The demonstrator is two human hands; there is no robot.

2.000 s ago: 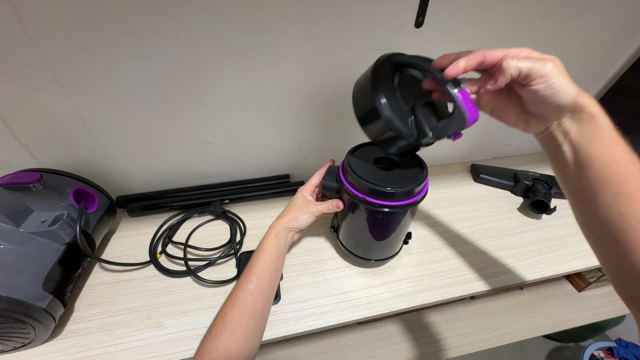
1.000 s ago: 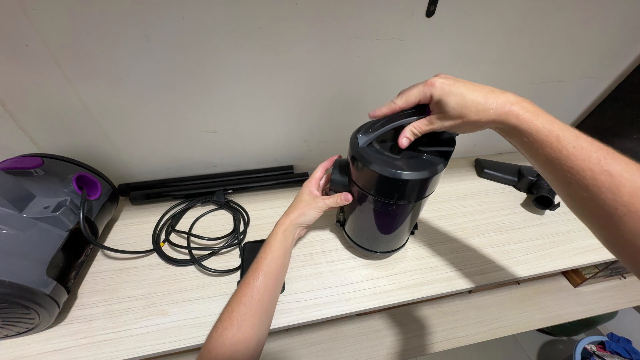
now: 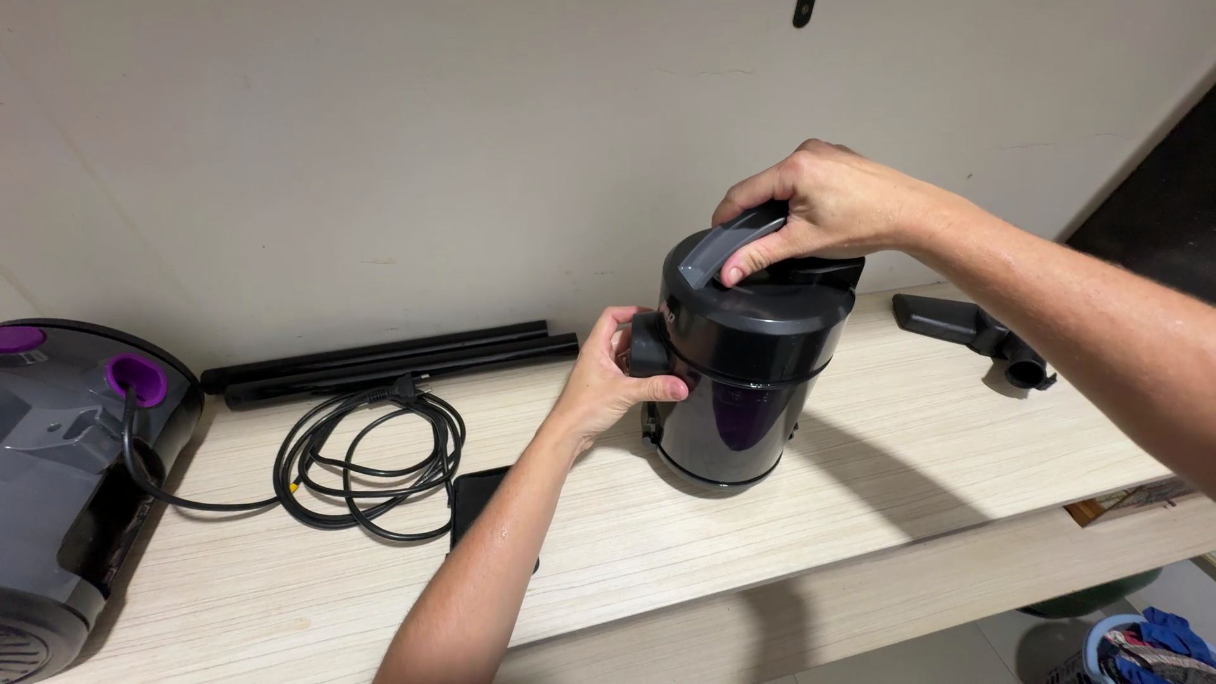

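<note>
A black vacuum cleaner dust canister stands upright on the light wood-grain desk. Its dark lid sits on top of it, covering the purple ring. My right hand grips the grey arched handle of that lid, thumb on the near side. My left hand holds the round inlet port at the canister's left side, its thumb against the wall. Some fingers of each hand are hidden.
The grey and purple vacuum body stands at far left, with its coiled black cord beside it. Two black tubes lie along the wall. A black flat object is partly behind my left forearm; a floor nozzle lies at right.
My right hand has lowered the lid from above the canister onto it. The purple ring, seen at first, is now covered. My left hand has stayed at the inlet port.
</note>
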